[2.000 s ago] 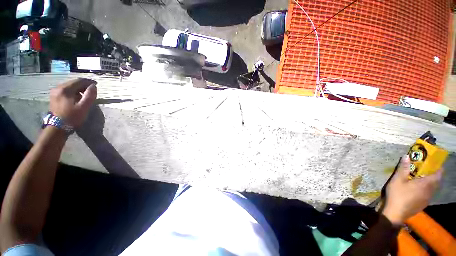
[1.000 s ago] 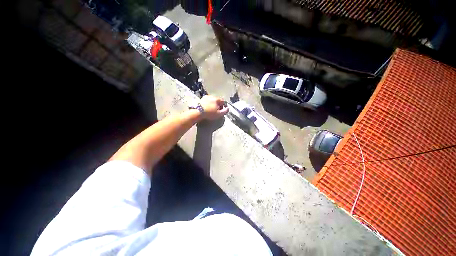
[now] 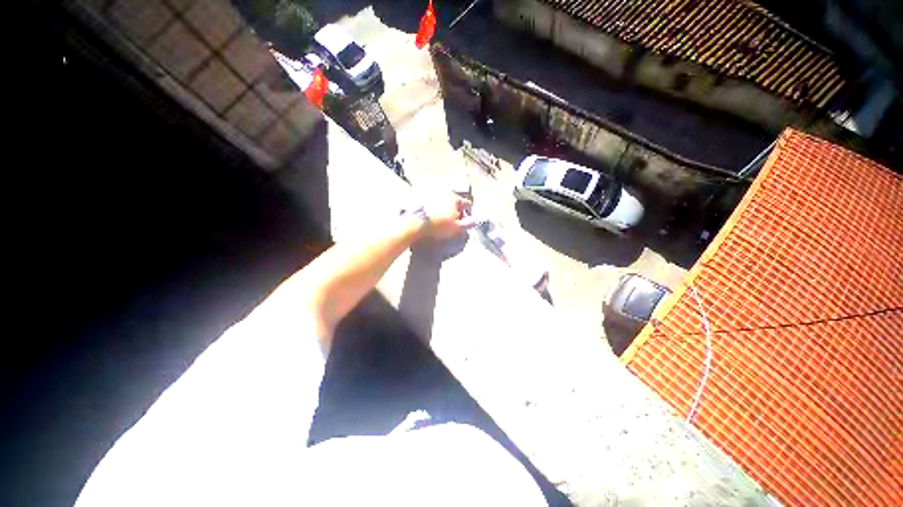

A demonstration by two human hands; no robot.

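Observation:
The pale concrete ledge (image 3: 584,396) runs slantwise from the upper left to the lower right and is washed out by bright light. My left hand (image 3: 448,218) rests at its outer edge, fingers towards the street. A watch band shows at the wrist. The hand is overexposed, so whether its fingers are closed or hold anything cannot be told. Its dark shadow falls on the ledge. My right hand is out of the picture.
Beyond the ledge lies the street far below, with a white car (image 3: 579,191), a dark car (image 3: 639,297) and another white car (image 3: 347,54). An orange-red tiled roof (image 3: 792,337) is at right. Red flags (image 3: 426,25) hang at the top. A tiled wall (image 3: 213,74) stands upper left.
Since the first frame the view has swung round along the ledge, and my right hand with the yellow control has left the picture. Over the last second the view shifts slightly and brightens.

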